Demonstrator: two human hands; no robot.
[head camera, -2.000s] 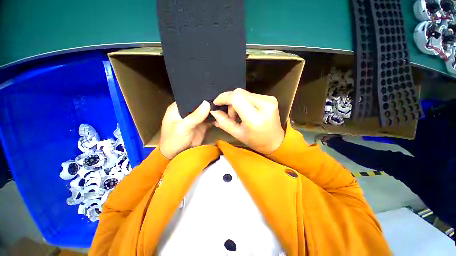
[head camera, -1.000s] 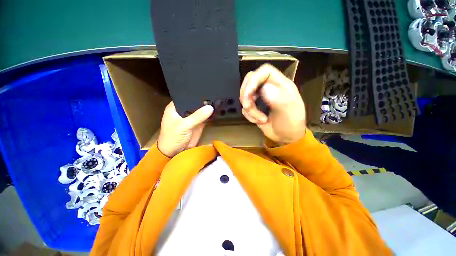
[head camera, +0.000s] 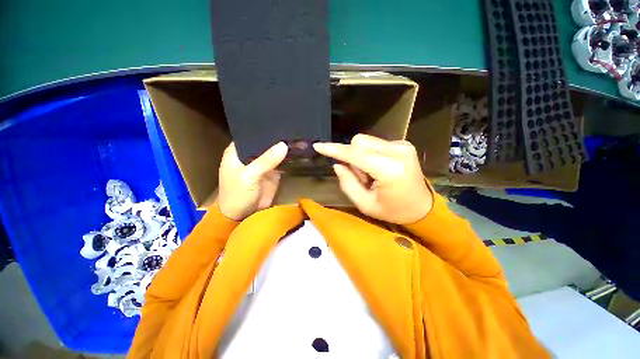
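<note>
A long dark foam sheet (head camera: 274, 77) reaches from the green surface over an open cardboard box (head camera: 179, 133). Its near end has a few open round holes. My left hand (head camera: 247, 182) grips the sheet's near left corner, thumb on top. My right hand (head camera: 382, 175) is at the near right corner, index fingertip on the sheet by the holes, thumb apart below it. No loose pad shows in my right hand. The fingers under the sheet are hidden.
A blue bin (head camera: 52, 210) at left holds white parts (head camera: 133, 242). Waste foam skeletons (head camera: 551, 91) hang over a second cardboard box (head camera: 516, 179) at right. White assemblies with red wires (head camera: 603, 45) stand on the green bench (head camera: 407, 35). A person's dark clothing (head camera: 596, 210) shows at right.
My right hand lifted off the sheet with a dark, blurred thing at its fingers, then came back to the near right corner without it visible. Open holes now show there. My left hand keeps its grip.
</note>
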